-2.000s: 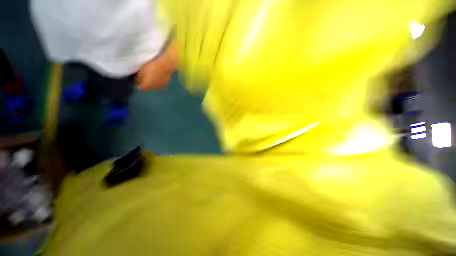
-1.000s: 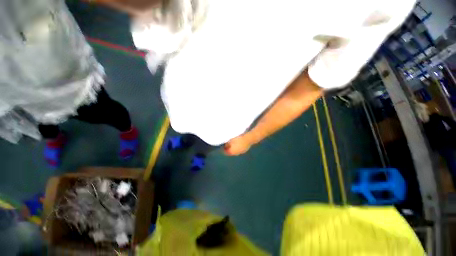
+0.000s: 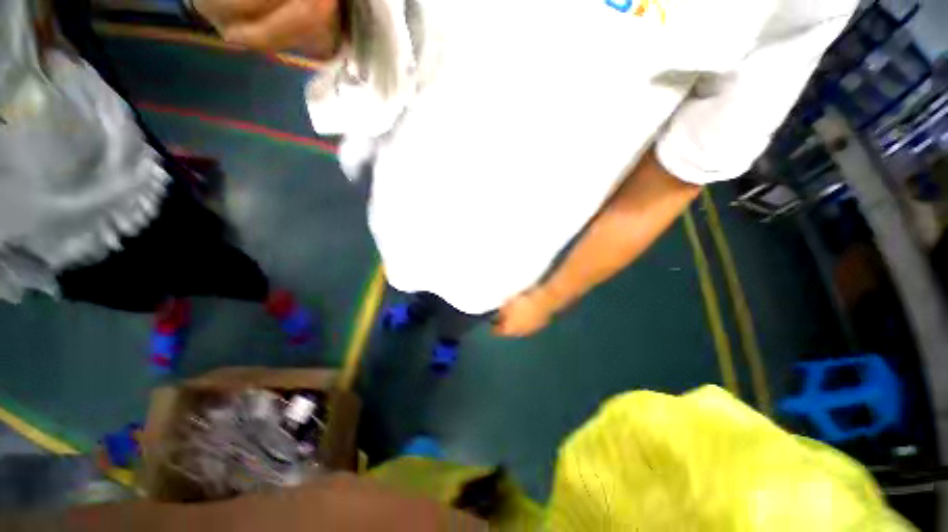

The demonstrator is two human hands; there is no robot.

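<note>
Neither of my hands can be made out. A blurred skin-coloured shape [image 3: 301,506] crosses the lower left edge, very close to the camera; I cannot tell whose it is. Bright yellow smock cloth [image 3: 696,468] fills the bottom centre and right, with a small dark patch [image 3: 480,493] on its left part. A person in a white top [image 3: 520,135] stands directly in front, one hand [image 3: 525,312] hanging low. Another hand [image 3: 296,26] is at the top left, closed near bunched pale cloth.
An open carton of tangled pale leads [image 3: 346,416] sits on the green floor at lower left. A person in pale, frilled clothing [image 3: 78,177] stands at left. A blue stool [image 3: 844,397] is at right, below a grey post [image 3: 878,218] and blue racks [image 3: 863,73].
The skin-coloured shape has appeared along the bottom edge. The carton and stool sit further right and slightly lower in view. The yellow cloth on the right rises higher. The person at left has shifted stance.
</note>
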